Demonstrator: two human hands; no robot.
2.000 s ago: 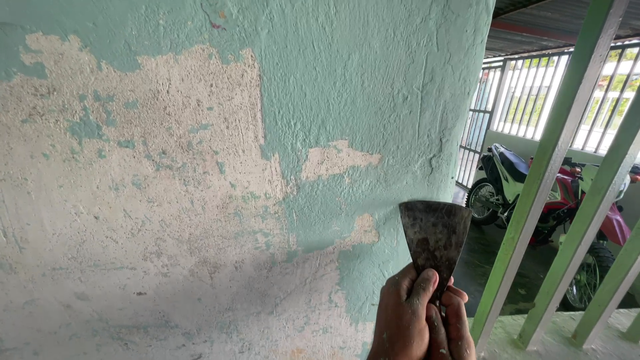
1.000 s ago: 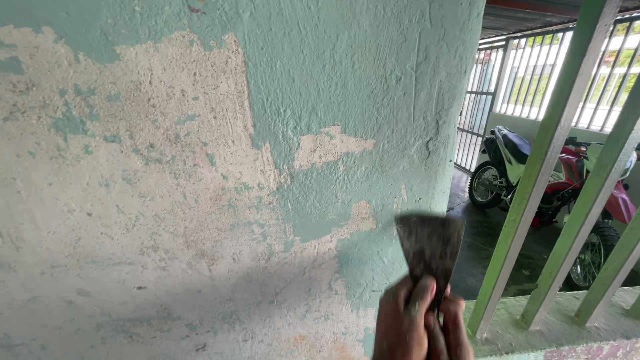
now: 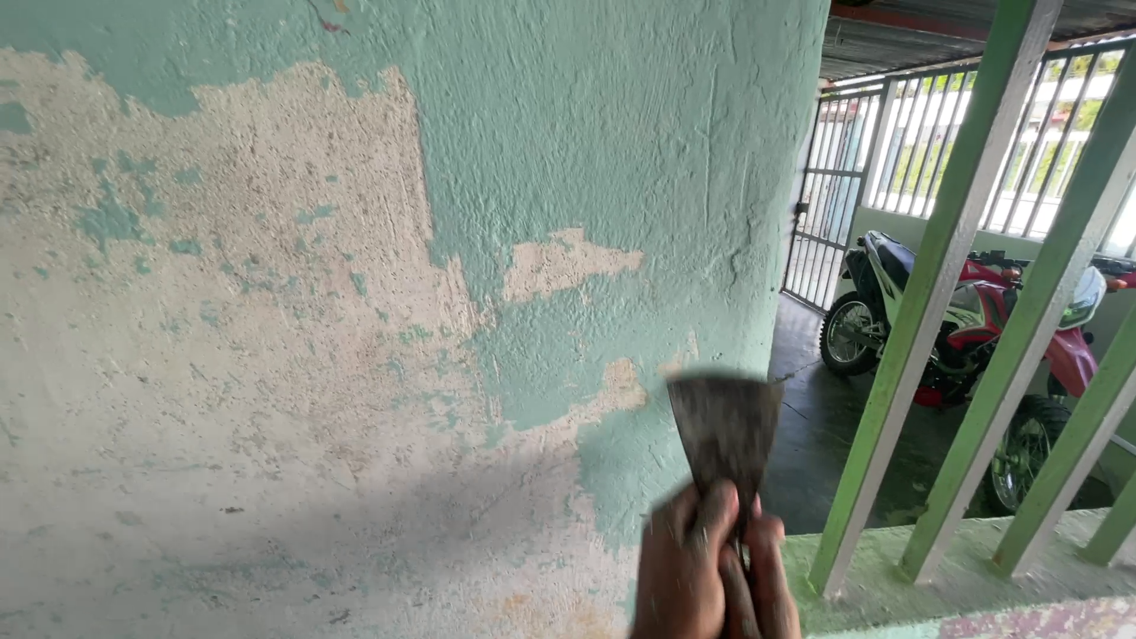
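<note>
A metal paint scraper (image 3: pixel 728 417) with a broad, dark, worn blade points upward at the lower right of the view, its edge at the wall near the corner. My left hand (image 3: pixel 682 568) is closed round its handle, thumb along the front. The fingers of my right hand (image 3: pixel 770 568) appear to close on the handle from the right; the hands overlap, and both wrists are out of view. Green paint (image 3: pixel 577 115) covers the upper wall. Bare, pale plaster (image 3: pixel 266 373) spreads over the left and lower parts, and small bare patches (image 3: pixel 568 264) lie left of and above the blade.
Slanted green metal bars (image 3: pixel 932 293) rise from a green ledge (image 3: pixel 887 577) just right of my hands. Beyond them, a red and white motorcycle (image 3: pixel 972 315) stands on a dark floor. A barred gate (image 3: pixel 830 204) is behind it, under a corrugated roof.
The scraper and my hands are slightly further left along the wall than two seconds ago. A small pale bare spot shows just above the blade, where green paint showed before.
</note>
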